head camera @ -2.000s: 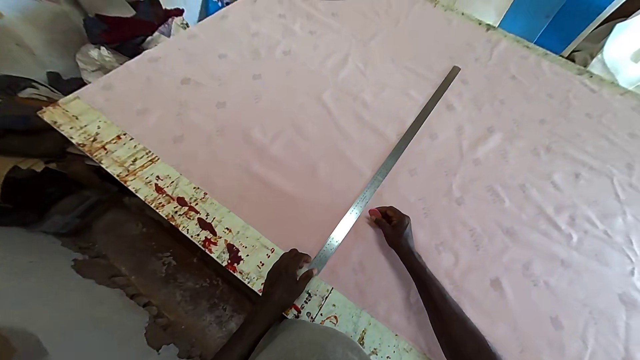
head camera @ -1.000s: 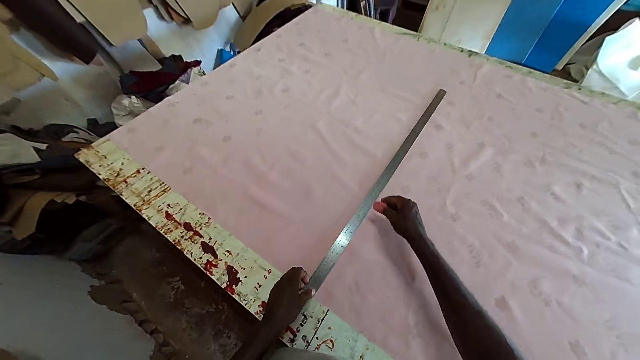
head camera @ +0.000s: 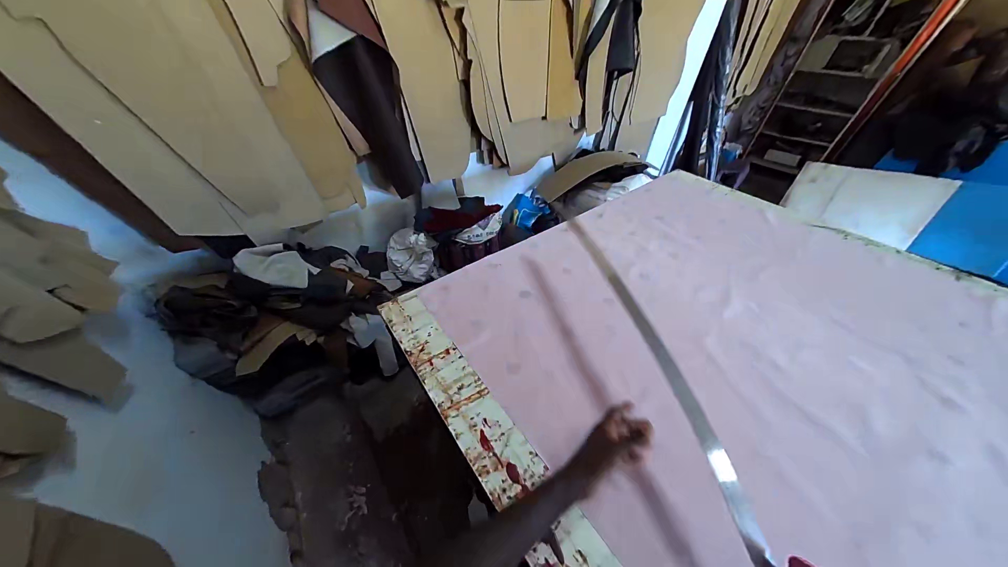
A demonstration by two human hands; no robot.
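Observation:
A long steel ruler (head camera: 669,366) is raised above a pink cloth (head camera: 819,394) and looks bowed; its blurred shadow falls on the cloth to its left. My left hand (head camera: 626,433) is over the cloth, left of the ruler and apart from it, its fingers curled; blur hides whether it holds anything. The ruler's lower end runs to the bottom edge of the view, where a small part of a red object (head camera: 799,561) shows beside it. My right hand is out of view.
The table's stained, pale edge (head camera: 449,378) runs along the left of the cloth. Beyond it lie heaped fabric scraps (head camera: 276,315) and bags. Card patterns (head camera: 425,87) hang on the wall. A blue and white panel (head camera: 890,205) stands at the far right.
The ruler has come up off the cloth and swung its far end left. My left hand has let go of it, and my right hand has left the view. The view has swung left.

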